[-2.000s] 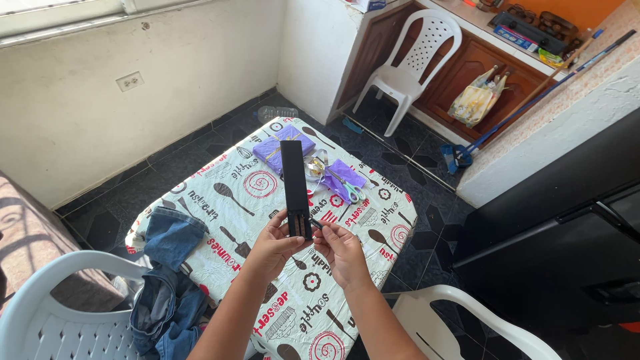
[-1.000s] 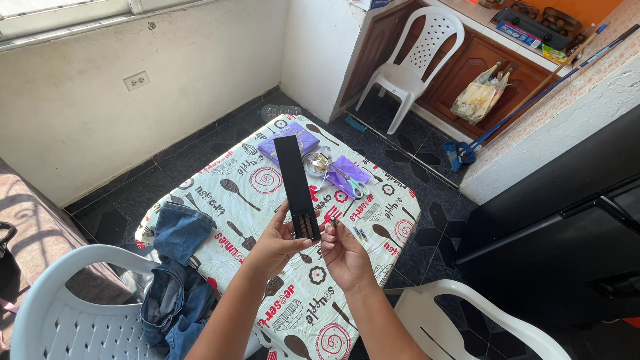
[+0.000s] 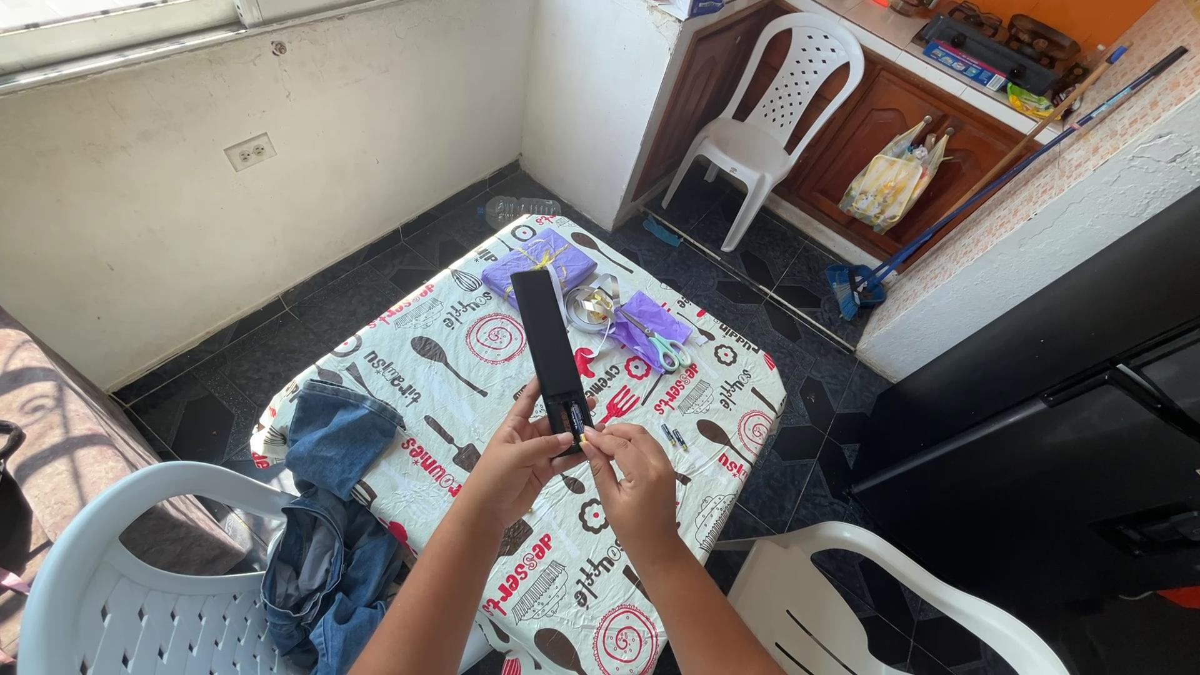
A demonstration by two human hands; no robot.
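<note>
A black remote control lies face down in my left hand, its battery compartment uncovered at the near end. One battery shows in the compartment. My right hand is at the compartment's right edge, pinching a small yellowish-ended object, perhaps a battery, mostly hidden by the fingers. To the right, two small batteries lie on the patterned tablecloth. Beyond the remote are a purple wrapped package, a roll of ribbon, purple paper and scissors with pale green handles.
Denim clothing hangs from the table's left side over a white plastic chair. Another white chair stands at the near right. A black refrigerator is on the right. A plastic bottle lies on the floor behind the table.
My right hand has shifted slightly at the compartment end. Two batteries now show plainly on the cloth to the right. The left hand still holds the remote.
</note>
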